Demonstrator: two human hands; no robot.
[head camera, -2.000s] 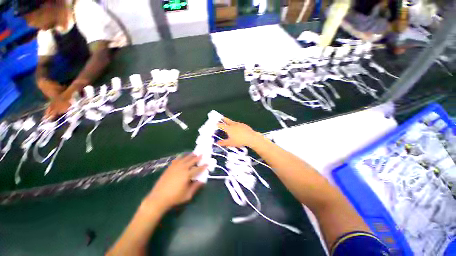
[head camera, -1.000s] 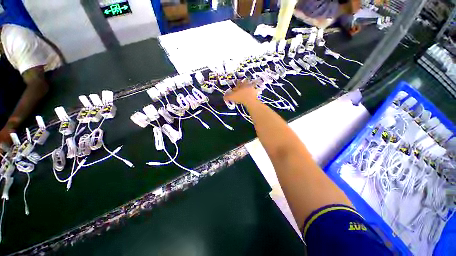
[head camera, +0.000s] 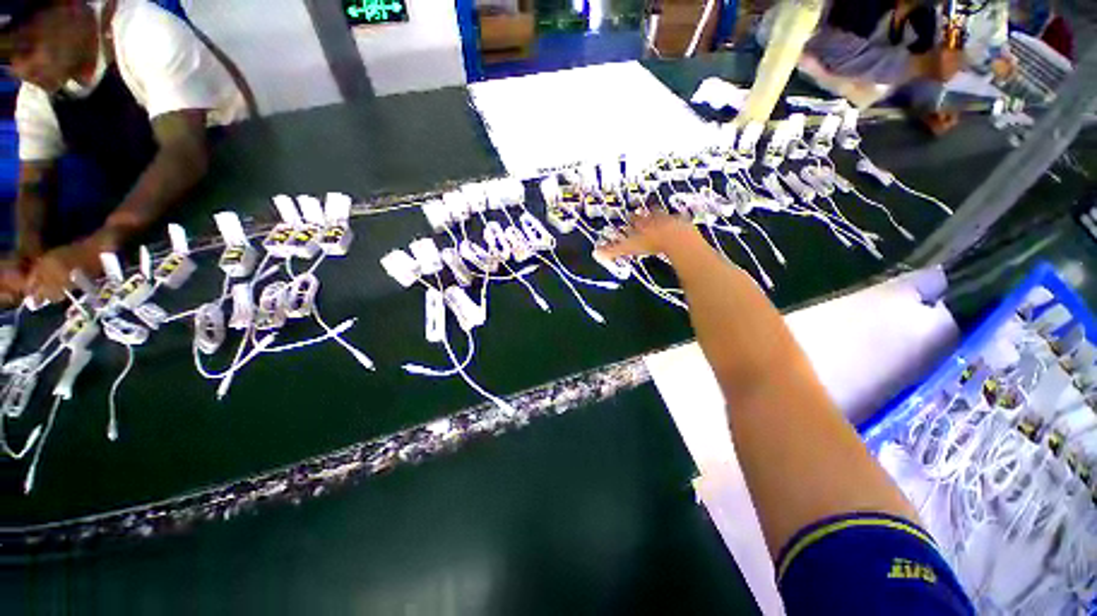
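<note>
My right hand (head camera: 644, 237) reaches over the green belt at the near side of a row of open adapters (head camera: 626, 181) with upright white covers and yellow-black parts inside. Its fingers are at the coiled white cables; whether it grips one I cannot tell. To its left lie closed white adapters (head camera: 415, 262) with coiled cables (head camera: 457, 308) and loose plug ends. My left hand is out of the picture.
More open adapters (head camera: 237, 253) lie on the belt at the left, near a person's hands. A worn divider strip (head camera: 397, 445) borders the belt. White sheets (head camera: 842, 325) and a blue tray (head camera: 1041, 289) of corded units are at the right. Another person is at the back right.
Two seconds ago both my hands were on a white row near the divider. My left hand has since left the picture, and my right hand is out at the belt. The view has shifted.
</note>
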